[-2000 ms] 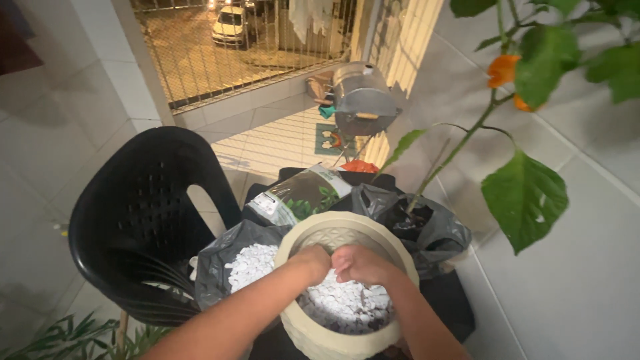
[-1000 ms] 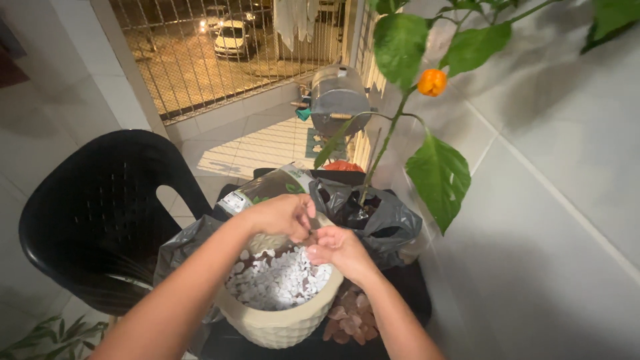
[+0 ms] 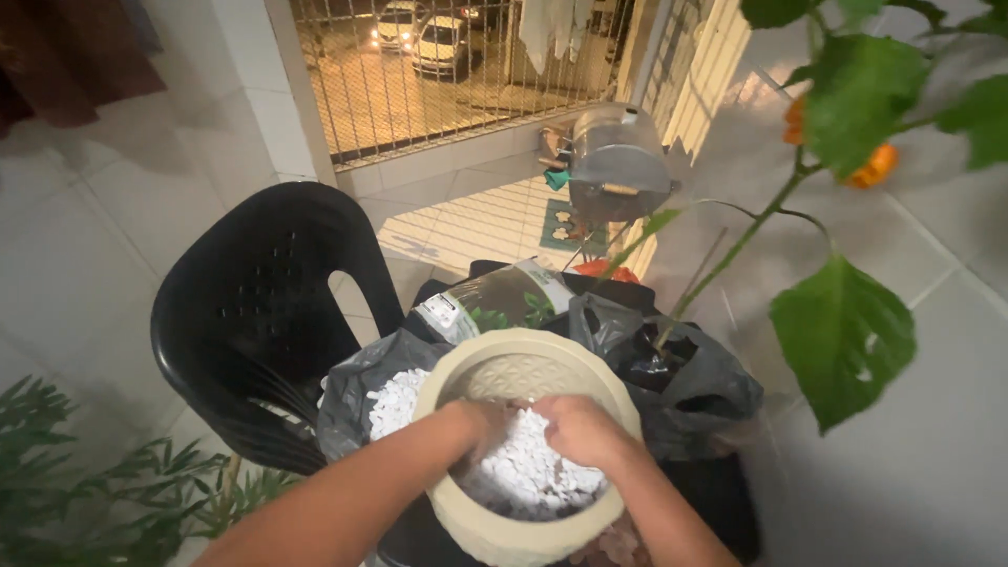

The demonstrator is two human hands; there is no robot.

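Note:
A cream textured planter point(image 3: 504, 543) stands in front of me, with white pebbles point(image 3: 535, 465) inside over darker material. Both hands reach into it. My left hand point(image 3: 476, 429) is at the left inner side, its fingers hidden low in the pot. My right hand point(image 3: 579, 429) bends down onto the pebbles from the right, with its fingertips partly out of sight. Whether either hand holds pebbles cannot be told. Left of the planter, a grey plastic bag point(image 3: 342, 402) holds more white pebbles point(image 3: 396, 402). Pinkish stones point(image 3: 618, 545) lie at the planter's lower right.
A black plastic chair point(image 3: 260, 307) stands at left. Behind the planter lies a printed soil bag point(image 3: 504, 299). A plant with orange peppers point(image 3: 872, 165) rises from a dark bag point(image 3: 709, 394) at right, near the tiled wall. Leafy foliage point(image 3: 118, 488) is at lower left; a barrel grill point(image 3: 622, 165) stands beyond.
Both hands were raised near the planter's far rim one second ago, fingers close together; now they are down inside it. The view has shifted.

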